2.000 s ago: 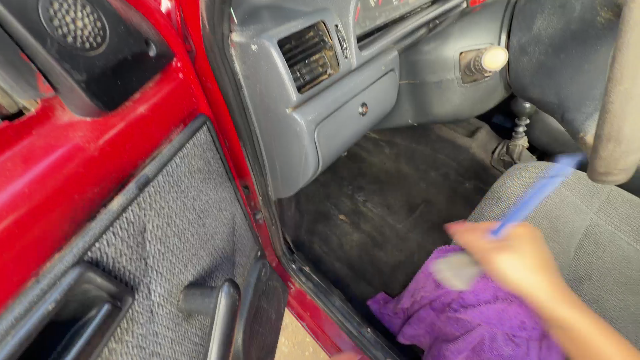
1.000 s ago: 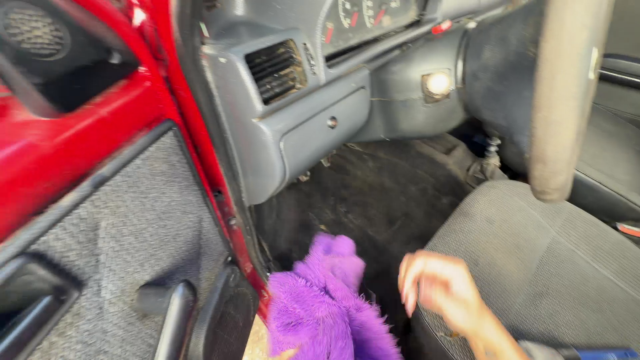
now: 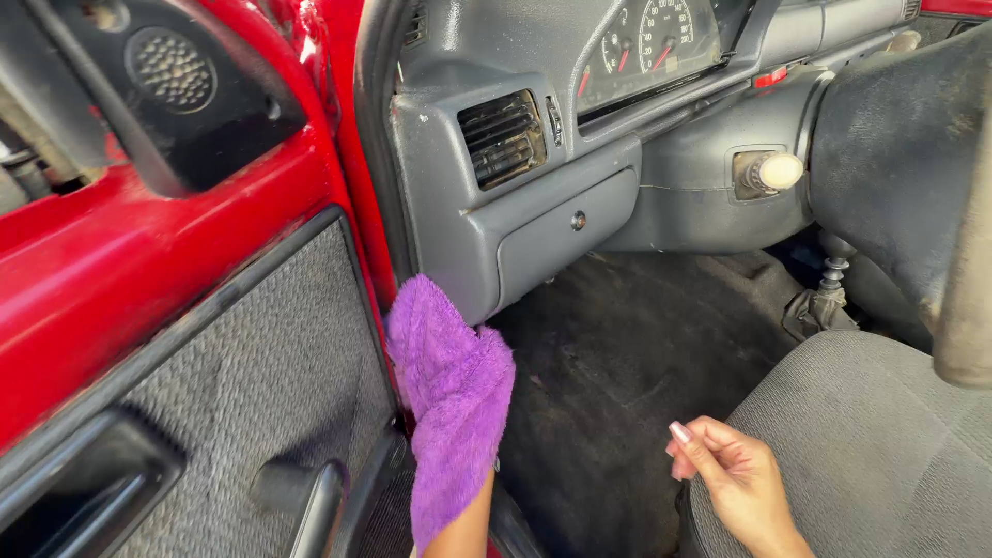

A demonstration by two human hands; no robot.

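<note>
A purple microfiber cloth (image 3: 457, 403) covers my left hand (image 3: 453, 364), whose fingers are hidden beneath it. The cloth lies against the lower left corner of the grey dashboard (image 3: 446, 232), beside the red door frame. My right hand (image 3: 736, 473) is over the front edge of the grey fabric seat (image 3: 868, 449), fingers curled loosely with thumb and index finger near each other, and nothing shows in it. Above the cloth are a dusty air vent (image 3: 504, 139) and a closed compartment cover (image 3: 570, 232) with a round lock.
The open red door (image 3: 232, 217) with its grey fabric panel (image 3: 263, 364) and black pull handle (image 3: 318, 511) is at the left. A dark floor mat (image 3: 620, 372) lies below the dashboard. The steering wheel (image 3: 965, 256), a light-tipped stalk (image 3: 779, 171) and the gear lever (image 3: 833, 271) are at the right.
The blue-handled tool in my right hand two seconds ago is no longer in it. The purple cloth, earlier low over the sill and floor, is now up against the dashboard corner on my left hand.
</note>
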